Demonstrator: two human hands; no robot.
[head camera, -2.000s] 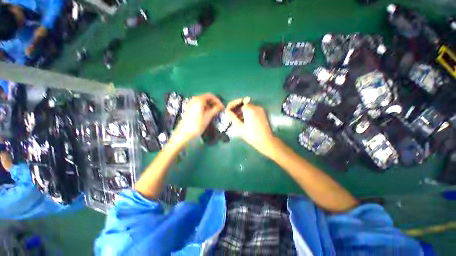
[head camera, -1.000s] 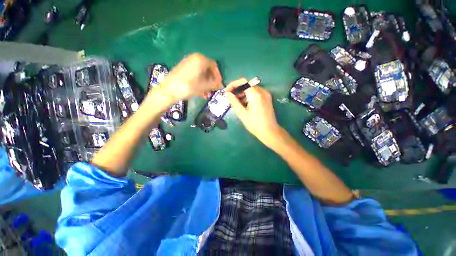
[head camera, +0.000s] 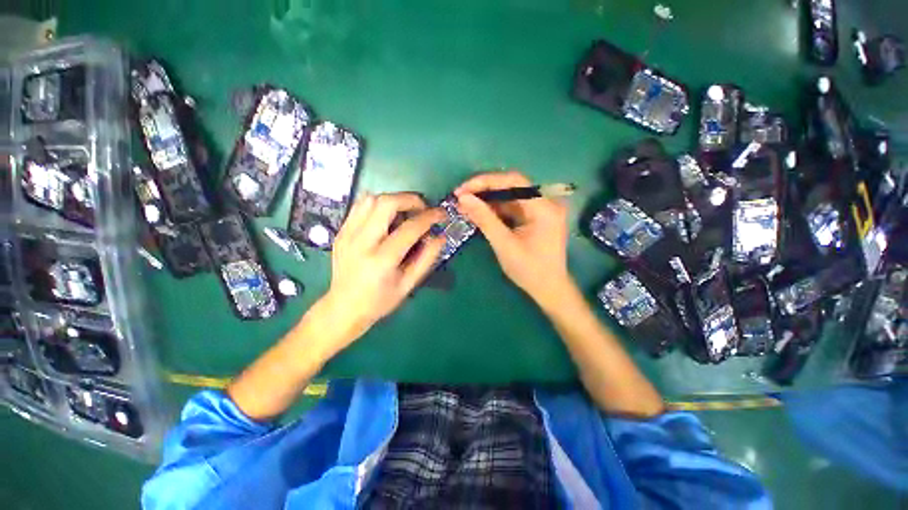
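Note:
An open handset (head camera: 456, 231) lies in front of me at the middle of the green mat, its silver-blue board showing between my hands and its lower part largely hidden. My left hand (head camera: 383, 249) is on the handset's left side, its fingers over the edge. My right hand (head camera: 523, 234) grips a dark pen-like tool (head camera: 520, 192) with a pale end that points right. The tool's working tip is hidden by my fingers at the board's top.
Open handsets (head camera: 327, 174) lie in a loose group at left, with a narrow pale piece (head camera: 284, 242) among them. A clear blister tray (head camera: 147, 299) holding phones is at far left. A dense pile of open handsets (head camera: 757, 231) is at right, with a yellow part (head camera: 864, 211).
The view has shifted. My left hand has come down from above the handset onto its left side. My right hand still grips the tool. More handsets at left now show.

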